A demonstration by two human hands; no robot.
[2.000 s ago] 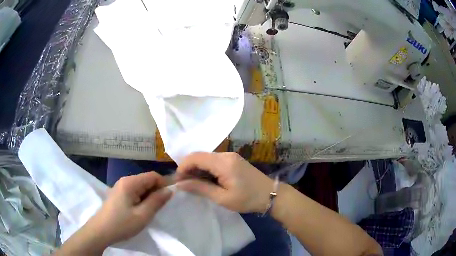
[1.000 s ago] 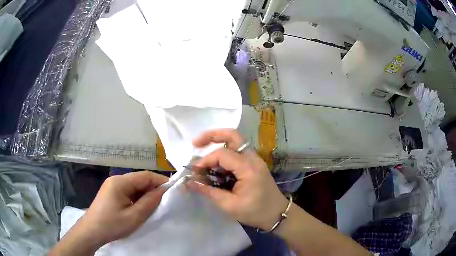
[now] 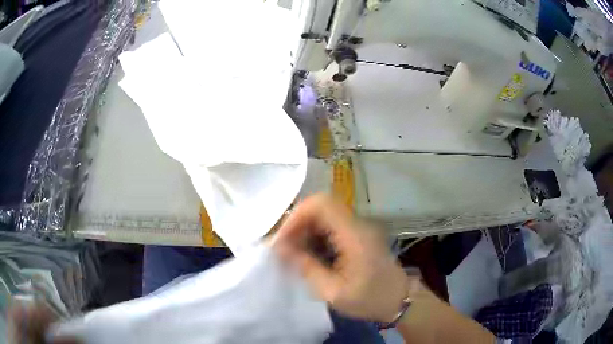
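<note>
A large white garment panel (image 3: 201,302) stretches across my lap, blurred by motion. My right hand (image 3: 336,259) grips its upper right end at the table's front edge. Something dark shows inside the palm, too blurred to name. My left hand (image 3: 33,322) is a blur at the lower left, at the panel's left end. Another white cloth piece (image 3: 215,121) lies on the table left of the needle area, its narrow lower end reaching over the front edge to my right hand. Whether the two pieces are joined there is hidden.
The sewing machine head (image 3: 497,87) stands at the right. A ruffled white heap (image 3: 571,201) hangs beyond it. Pale cloth pieces (image 3: 33,269) are piled at the lower left. The dark side surface (image 3: 47,87) has a plastic-wrapped edge. Yellow-orange tape (image 3: 343,181) marks the tabletop.
My left hand has moved far out to the lower left, and the lap panel is now spread sideways. My right hand remains near the table edge. The view has shifted slightly.
</note>
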